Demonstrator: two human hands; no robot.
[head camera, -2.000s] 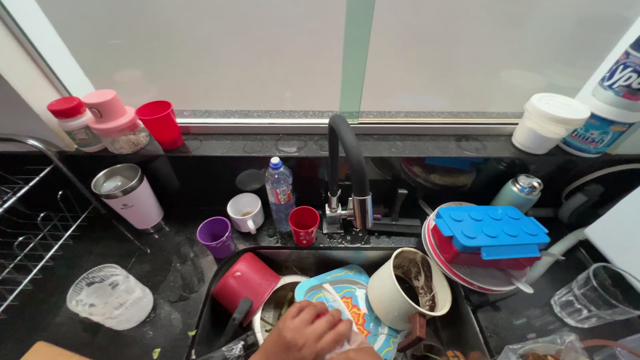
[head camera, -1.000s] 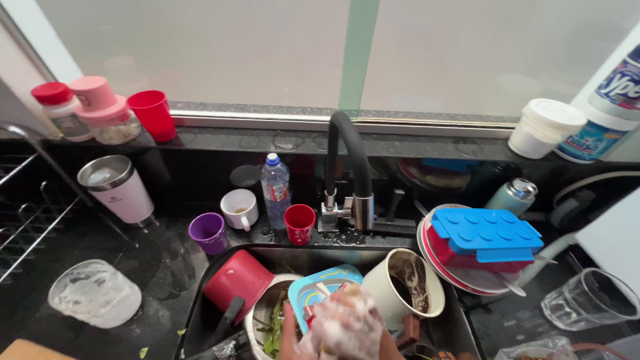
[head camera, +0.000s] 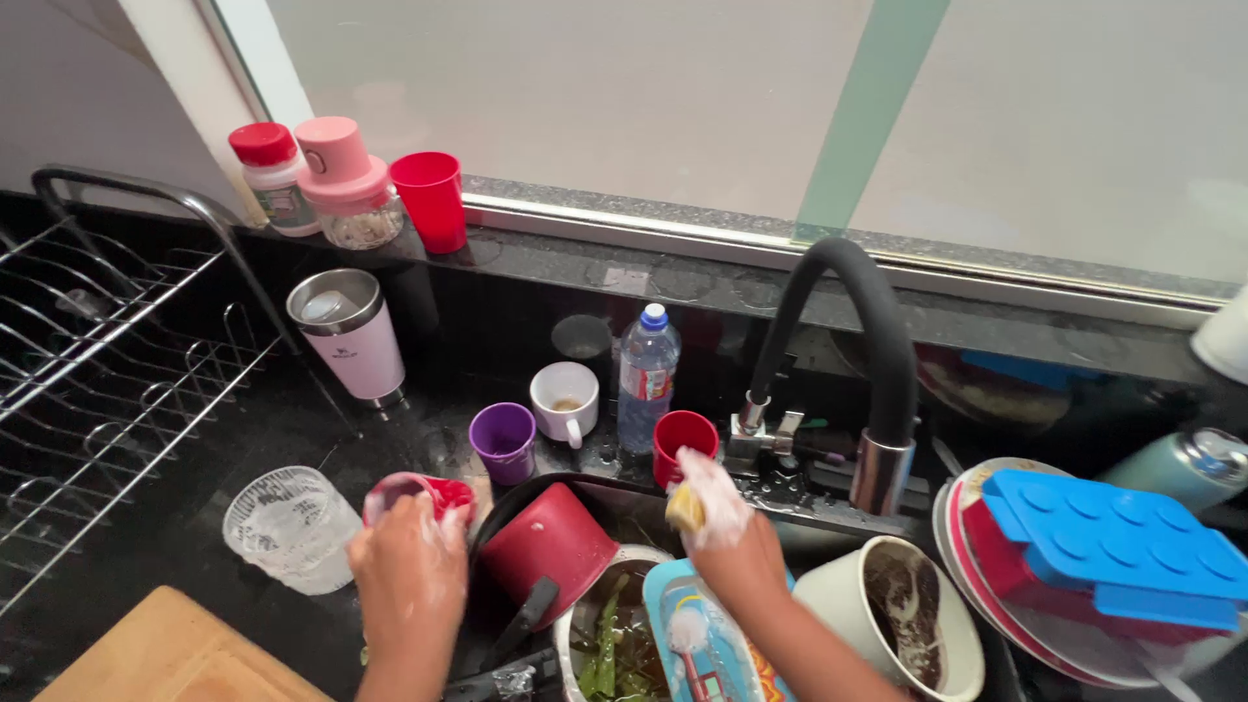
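My left hand (head camera: 414, 565), wet with suds, grips a red cup (head camera: 450, 495) on its side over the counter, beside a cloudy plastic container (head camera: 292, 526). Foam covers the fingers of my right hand (head camera: 726, 531), which holds a yellow sponge (head camera: 685, 509) just in front of a small red cup (head camera: 685, 444). Below it in the sink lie a blue patterned tray (head camera: 682, 614) with a foamy patch on it, a metal pot (head camera: 614, 595) with green leaves in liquid, a red pot (head camera: 551, 551) and a soiled cream pot (head camera: 882, 604).
Behind the sink stand a purple cup (head camera: 503, 444), a white mug (head camera: 565, 400), a plastic bottle (head camera: 646, 380) and a black faucet (head camera: 838, 283). Stacked plates (head camera: 960, 546) bear a blue-lidded box (head camera: 1111, 546) at right. A wire dish rack (head camera: 127, 361) and a wooden board (head camera: 175, 653) are at left.
My hands, together over the sink a second ago, are now apart: the left over the counter with a red cup, the right near the small red cup. The view has turned left.
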